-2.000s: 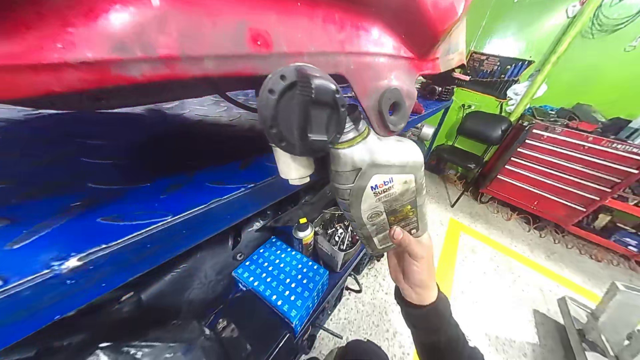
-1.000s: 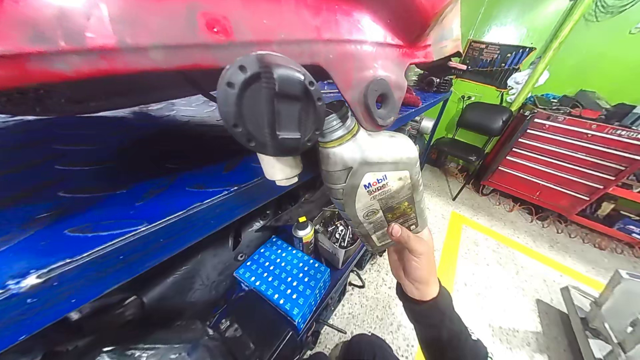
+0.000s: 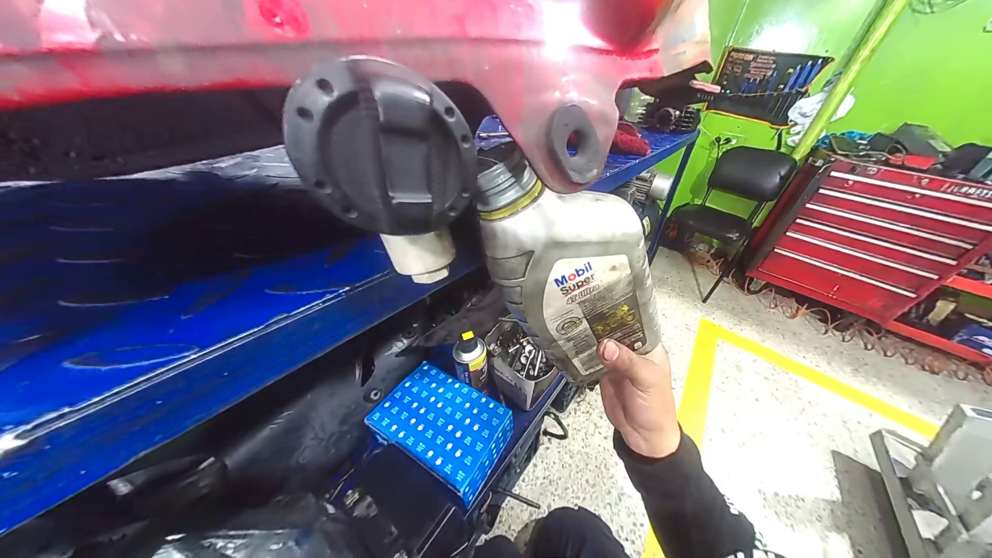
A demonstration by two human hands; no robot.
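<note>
My right hand (image 3: 639, 387) grips the lower part of a grey Mobil Super oil bottle (image 3: 597, 232), its thumb across the label. Uncapped, the bottle leans left, its neck just left of a red painted tab with a black rubber grommet (image 3: 573, 143). The tab hangs from a red vehicle body panel (image 3: 434, 31). Left of the bottle neck, close to the camera, is a round black plastic cap (image 3: 380, 147) with a white stem (image 3: 418, 252); what supports it cannot be seen. My left hand is out of view.
A blue metal platform (image 3: 178, 310) runs along the left. Below are a blue patterned box (image 3: 442, 426), a spray can (image 3: 470, 360) and a bin of metal parts (image 3: 527, 364). At the right stand a black chair (image 3: 736, 186), a red tool chest (image 3: 876, 232) and a grey metal frame (image 3: 938, 473).
The black cap looks nearer to the camera and lies farther left of the bottle than two seconds ago, showing more of the bottle neck. My right hand keeps its grip on the bottle.
</note>
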